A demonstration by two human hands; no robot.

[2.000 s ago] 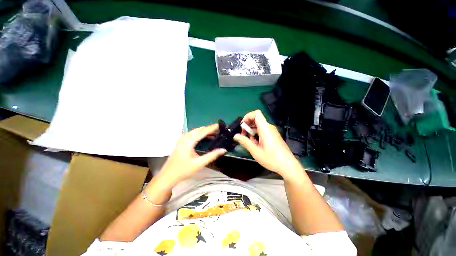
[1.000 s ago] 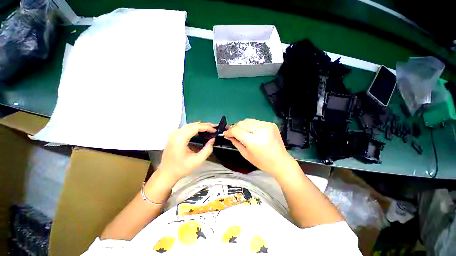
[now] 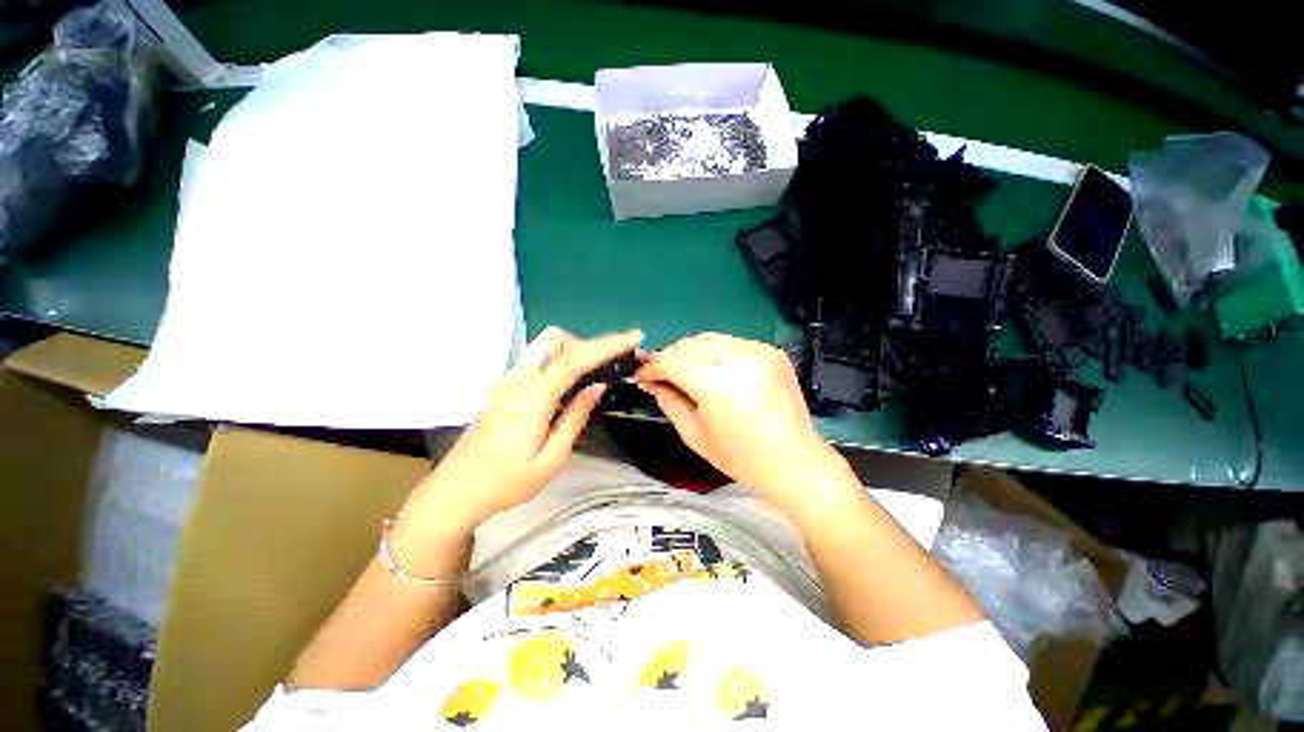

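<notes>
My left hand (image 3: 524, 415) holds a small black plastic part (image 3: 616, 373) above my lap at the bench's front edge. The part is mostly hidden by my fingers. My right hand (image 3: 737, 408) has its thumb and fingertips pinched together at the part's right side; whether they grip the part or something tiny is too small to tell. An open white box (image 3: 701, 196) holding tiny silvery-grey bits stands behind my hands. Black plastic housings (image 3: 964, 279) lie heaped to the right of it.
A large white sheet (image 3: 351, 229) covers the left of the bench. A dark plastic bag (image 3: 69, 129) lies far left. A smartphone (image 3: 1093, 225), small black clips (image 3: 1144, 352), a clear bag (image 3: 1194, 215) and a green object (image 3: 1261, 315) lie right. A brown carton (image 3: 286, 529) stands below left.
The black part is turned and now mostly covered by my left fingers. My right hand has moved left to meet it, and the white piece seen earlier at its fingers no longer shows.
</notes>
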